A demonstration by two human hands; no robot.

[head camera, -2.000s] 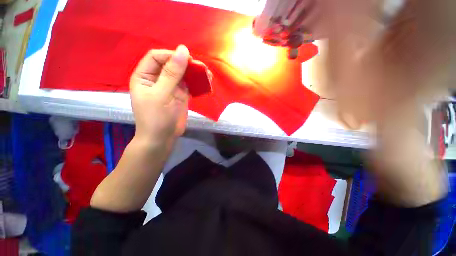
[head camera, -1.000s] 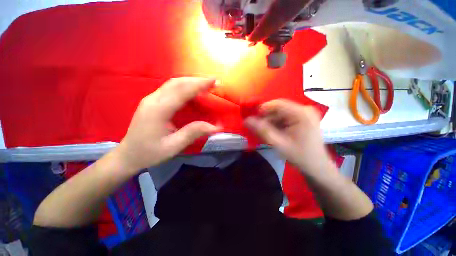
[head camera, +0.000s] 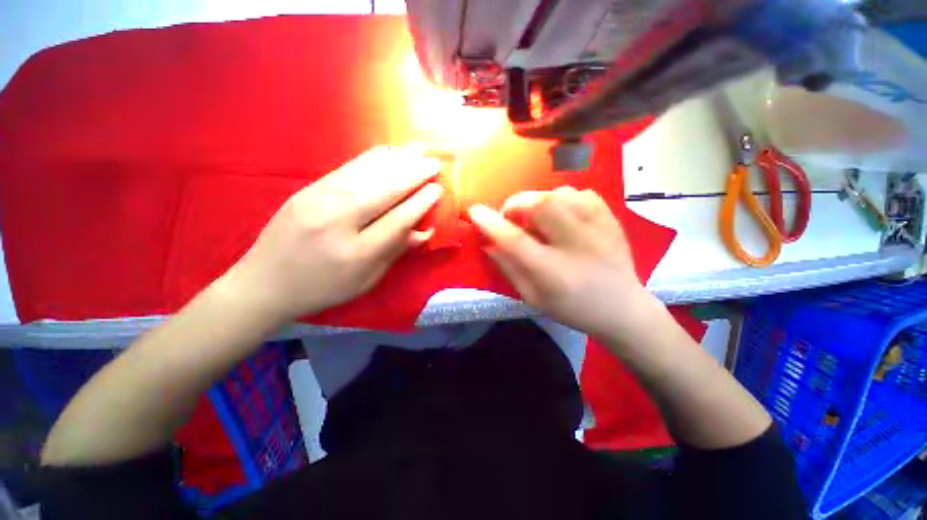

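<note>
A large red garment panel point(head camera: 112, 152) lies flat on the white machine table, right under the sewing machine's head point(head camera: 569, 61). A small red folded piece point(head camera: 443, 208) lies on the panel in front of the bright light. My left hand point(head camera: 341, 229) lies on the panel, its fingertips pressing on the small piece's left side. My right hand point(head camera: 564, 249) is just right of it, fingers curled, index fingertip and thumb low at the cloth. Whether it pinches anything is hard to tell, red on red. The needle is lost in the glare.
Scissors with one orange and one red handle point(head camera: 750, 208) lie on the table at the right. A small metal fitting point(head camera: 900, 208) is at the right table edge. Blue plastic baskets point(head camera: 813, 376) stand below right and below left, with red cloth point(head camera: 620, 396) under the table.
The right hand has come back from the blurred upper right to the panel. The left hand has lowered the small red piece onto the panel. The panel's near edge and both hands have shifted slightly.
</note>
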